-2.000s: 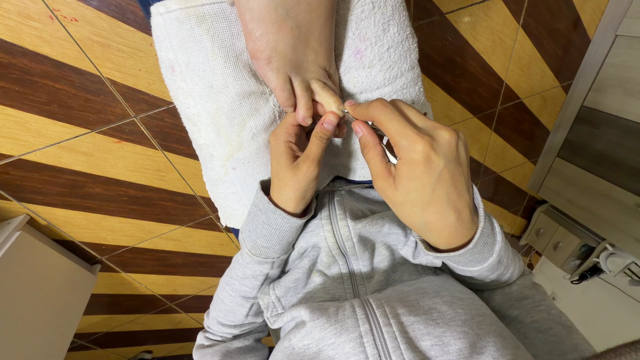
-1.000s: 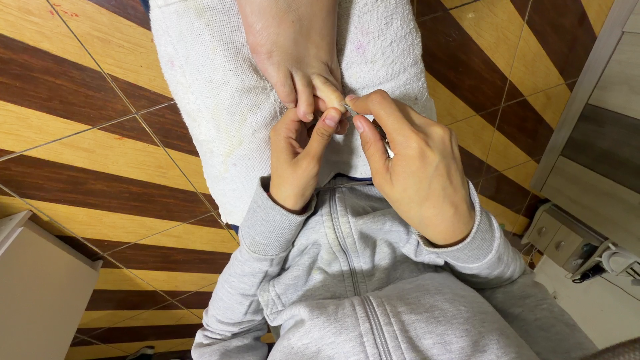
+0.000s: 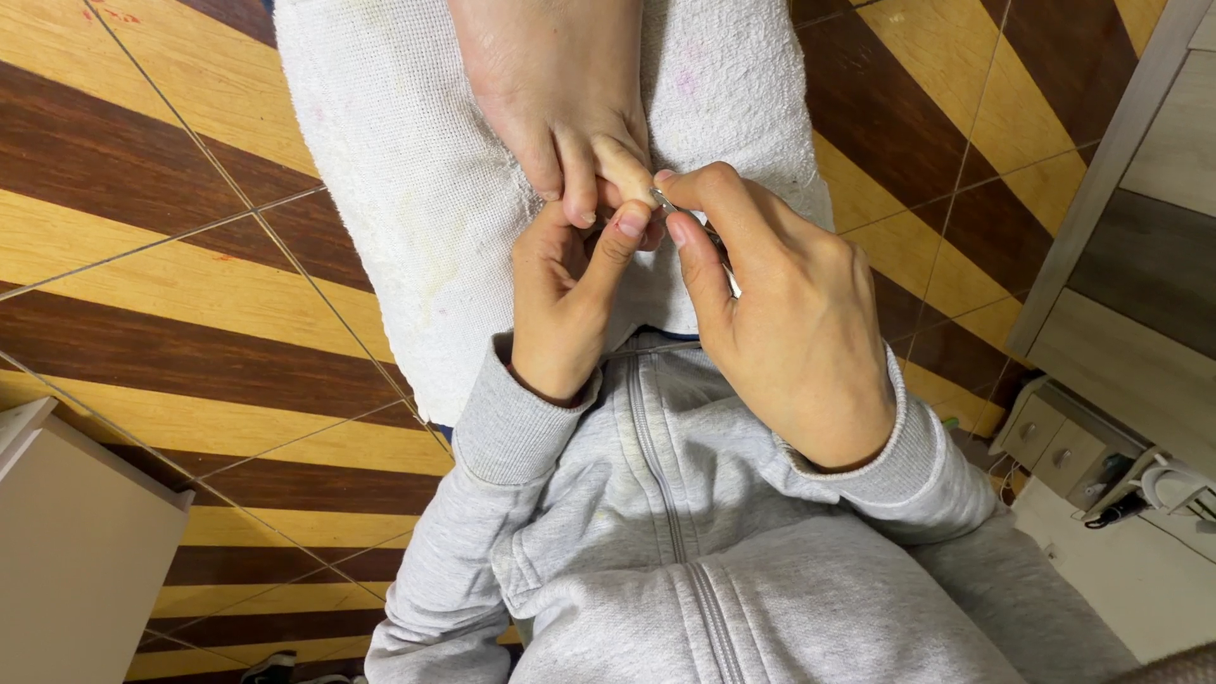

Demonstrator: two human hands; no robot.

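Another person's bare foot [image 3: 560, 76] rests on a white terry towel [image 3: 399, 190], toes pointing toward me. My left hand [image 3: 579, 285] grips a toe near the right side of the foot, with the thumb at its tip. In my right hand [image 3: 788, 294] is a small metal nipper-like tool [image 3: 668, 202], pinched between thumb and forefinger. Its tip touches or nearly touches the end of that toe; most of the tool is hidden behind my fingers. Both hands are close together over the towel.
A striped tiled floor [image 3: 190, 332] lies below on both sides. At the lower left stands a pale cabinet [image 3: 95, 541]. Wooden panelled furniture [image 3: 1140, 313] is at the right, and a small drawer unit [image 3: 1054, 446] with cables stands at the lower right.
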